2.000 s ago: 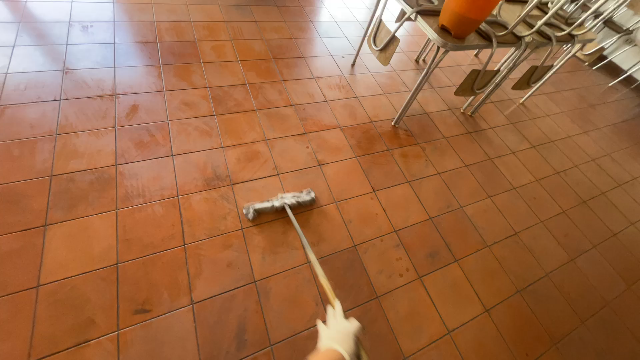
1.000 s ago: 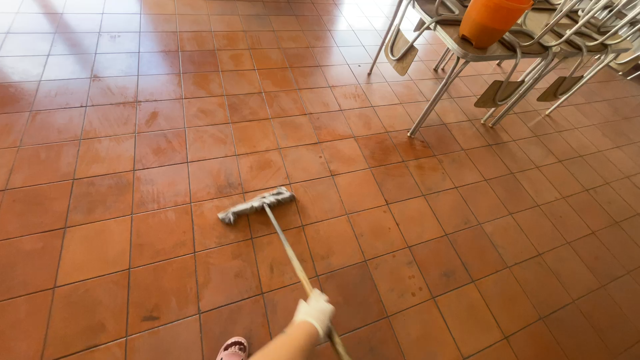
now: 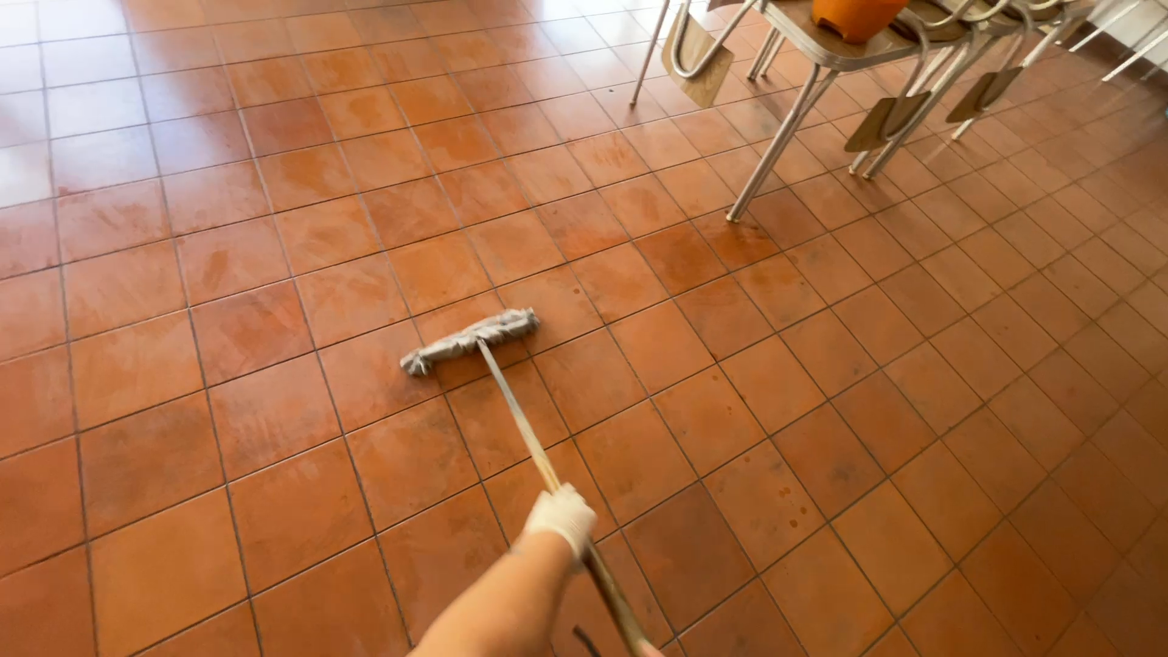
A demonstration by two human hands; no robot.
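Note:
My left hand [image 3: 561, 518], in a whitish glove, is closed around the pole [image 3: 520, 420] of a floor mop or squeegee at the lower middle. The pole slants up and left to a wide head wrapped in grey, crumpled cloth [image 3: 470, 341], which rests on the terracotta tile floor [image 3: 301, 401]. Below the glove the pole runs down to the bottom edge. A small skin-coloured patch there, at the pole's lower end, seems to be part of my right hand [image 3: 650, 650]; its grip is cut off by the frame.
Chairs with metal tube legs and wooden panels [image 3: 821, 55] stand in a row at the upper right. An orange plastic container [image 3: 858, 16] sits on the nearest one. One metal leg [image 3: 776, 146] reaches the floor beyond the mop. Damp-looking smears mark several tiles.
Over the two seconds, the cloth-wrapped head has moved left across the tiles, away from the chairs. My left hand keeps hold of the pole. A pink shoe seen one second ago is out of view.

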